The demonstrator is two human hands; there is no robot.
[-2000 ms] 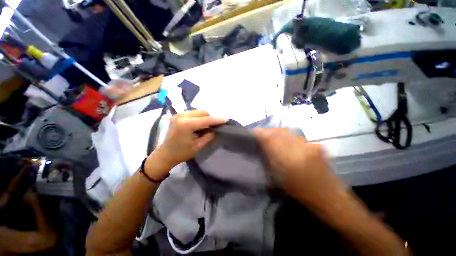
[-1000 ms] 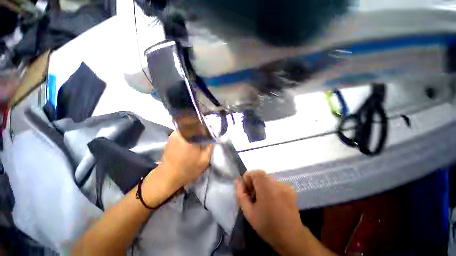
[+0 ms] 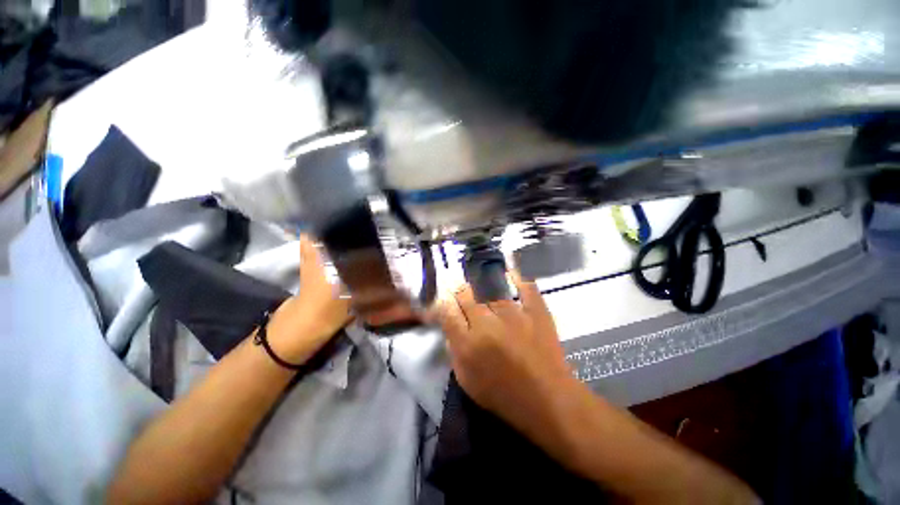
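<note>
The light grey garment [image 3: 375, 424] with dark grey panels [image 3: 202, 296] lies under and left of the sewing machine head [image 3: 454, 158], with part of it over the lap. My left hand [image 3: 321, 296] is on the garment left of the needle area, its fingers partly hidden behind a blurred machine part. My right hand [image 3: 498, 330] is at the garment's edge just in front of the needle area, fingers stretched toward the machine. A small dark grey piece [image 3: 488, 278] shows at its fingertips. The needle and presser foot are too blurred to tell.
Black shears [image 3: 691, 258] and yellow-green and blue snips [image 3: 632, 225] lie right of the needle. A dark teal fluffy cover [image 3: 592, 69] tops the machine head. A measuring scale [image 3: 641, 353] runs along the table's front edge. A loose dark grey piece [image 3: 113, 182] lies at left.
The view has moved in close to the machine. My hands have moved from holding up the dark panel to the needle area. In the last second my right hand has moved up beside the needle.
</note>
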